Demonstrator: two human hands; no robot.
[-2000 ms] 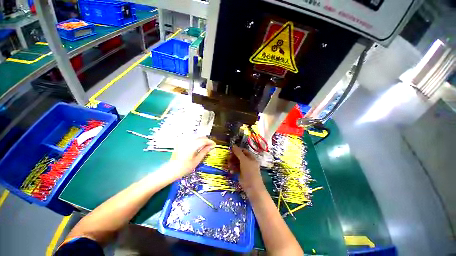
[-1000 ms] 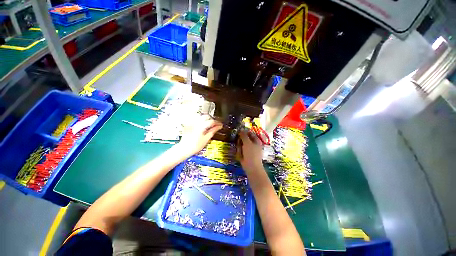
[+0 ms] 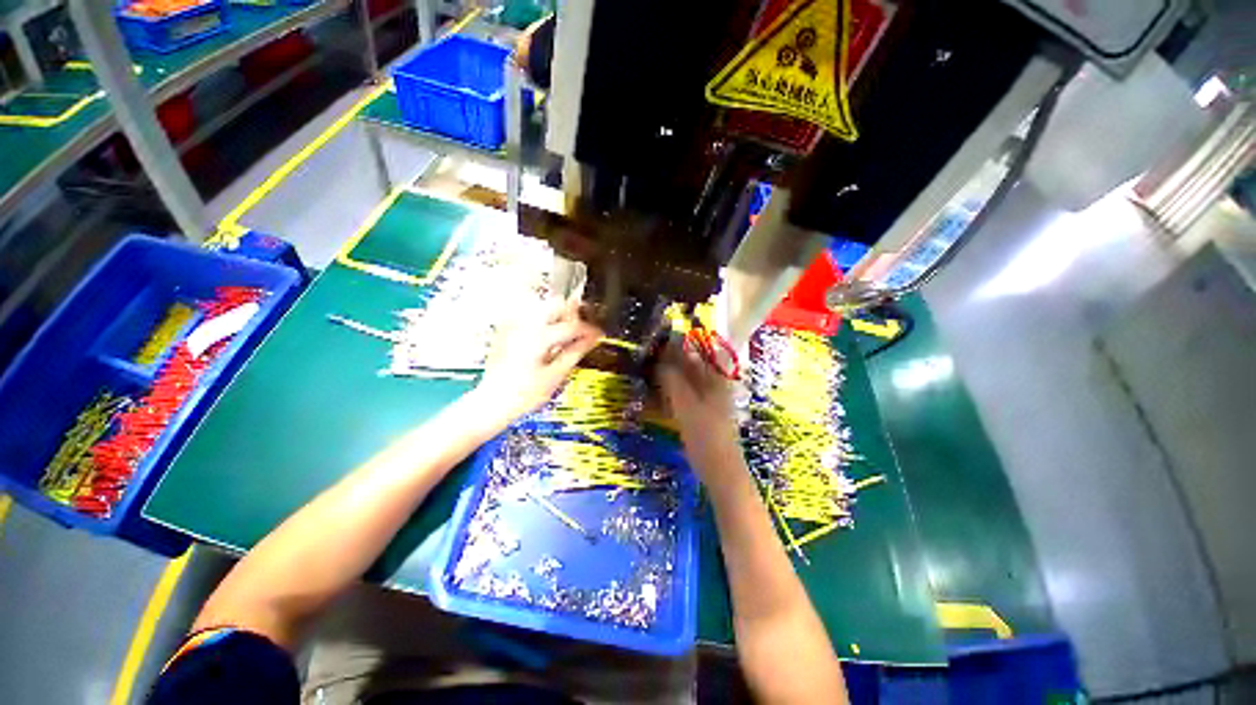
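Note:
My left hand (image 3: 540, 355) is at the left front of the dark crimping die (image 3: 641, 282), its fingertips around one end of a short yellow wire (image 3: 619, 343). My right hand (image 3: 693, 386) is at the die's right front, close to the wire's other end; its fingertips are blurred and partly hidden, so its hold cannot be told. Yellow wires (image 3: 595, 400) lie below the hands. The blue parts tray (image 3: 562, 627) in front holds silvery terminals (image 3: 530, 558) and more yellow wires.
White wires (image 3: 468, 317) fan out left of the die. Red-handled scissors (image 3: 714, 351), a red box (image 3: 813, 296) and a pile of yellow-and-white leads (image 3: 799, 427) are at the right. A divided blue bin (image 3: 145, 517) stands at far left. The press with its warning triangle (image 3: 792, 69) rises above.
The view has shifted, so the press and bench sit higher in the picture. A yellow wire now shows between the hands at the die, with both hands still close to it.

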